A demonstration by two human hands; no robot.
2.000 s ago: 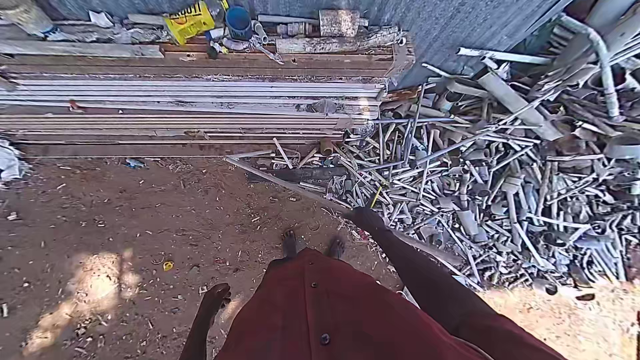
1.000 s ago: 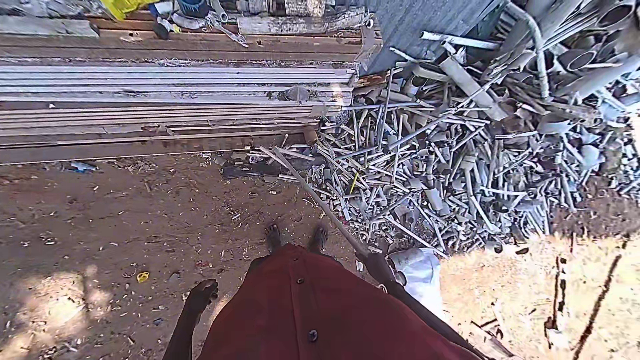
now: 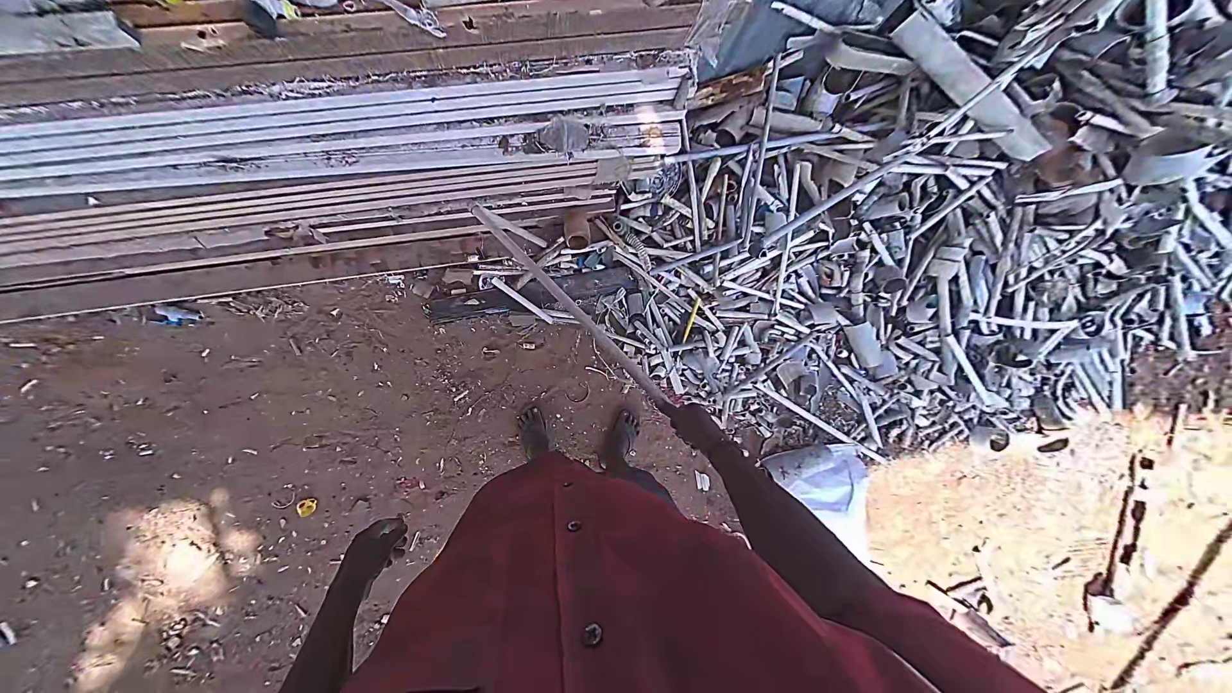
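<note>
My right hand [image 3: 695, 425], in front of the body at right of centre, is closed around the near end of a long thin pipe or stick [image 3: 587, 322]. The pipe slants up and left, and its far end lies over the edge of the long boards. My left hand [image 3: 383, 541] hangs low at the left over the dirt, fingers loosely curled, with nothing seen in it. Beyond the right hand spreads a large pile of cut plastic pipe pieces [image 3: 866, 289], with a small yellow piece [image 3: 691, 319] among them.
Long stacked boards or profiles [image 3: 289, 125] run across the upper left. A dark flat piece [image 3: 539, 294] lies at the pile's left edge. A white sack [image 3: 823, 481] lies beside my right forearm. My bare feet [image 3: 619, 438] stand on littered dirt, with a yellow scrap [image 3: 306, 507] at left.
My right hand stays on the pipe, which slants more steeply than two seconds ago. The white sack beside my right arm shows more fully than at first. The view has shifted.
</note>
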